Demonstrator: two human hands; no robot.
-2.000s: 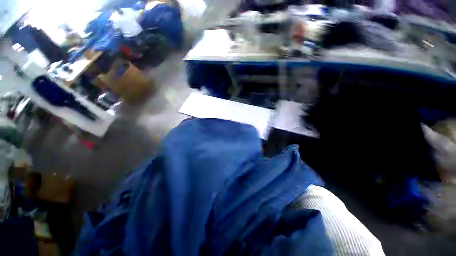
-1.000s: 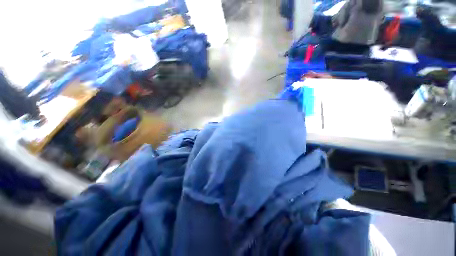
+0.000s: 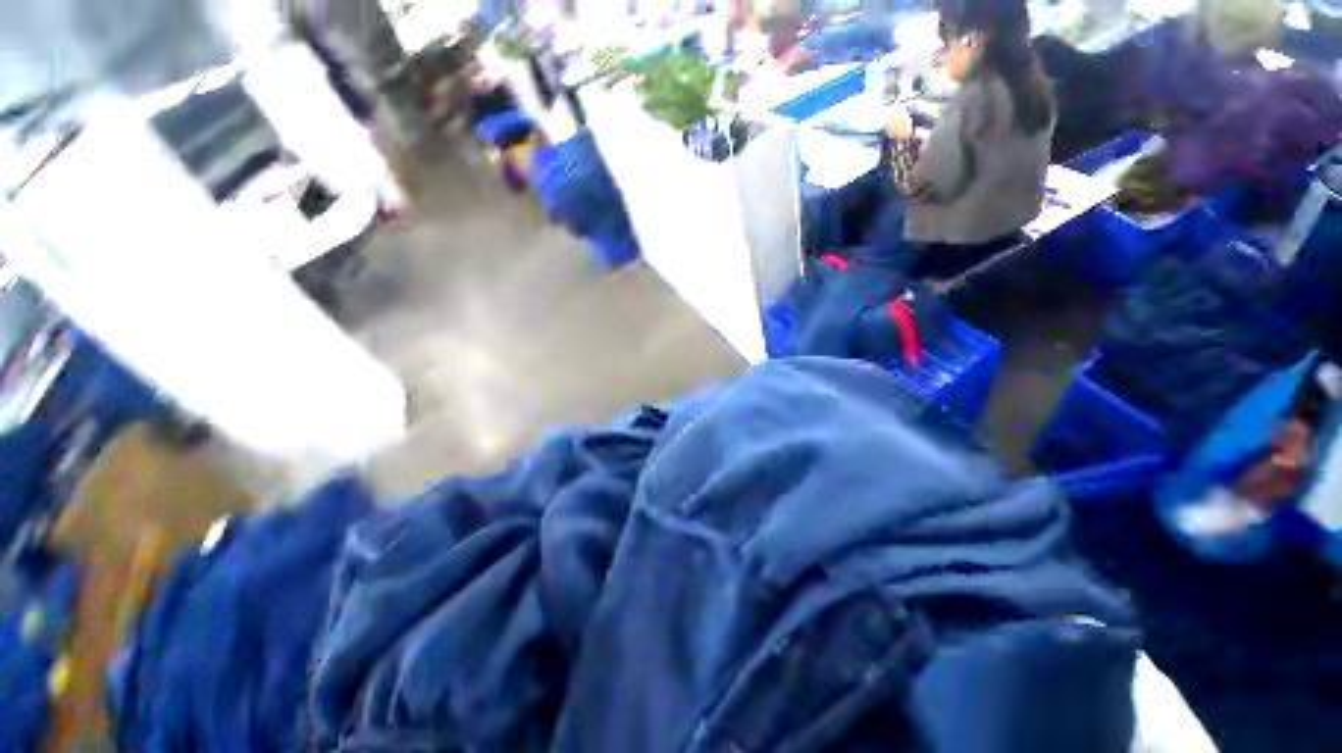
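Observation:
A large garment bundle of navy to mid-blue cloth fills the lower middle of the view, close to my chest. Its folds hang down past the bottom edge. A bit of white sleeve shows at its lower right. Neither of my hands is in view; the bundle and the picture's edge hide where they are.
Grey floor runs ahead on the left between white surfaces. A blue crate with dark cloth and a red strip stands ahead right, another blue crate beyond it. A seated person is behind. Blue cloth lies lower left.
The view has swung from the machine tables to an aisle with crates and a seated person on the right. The blue bundle stays held against me, its folds shifted.

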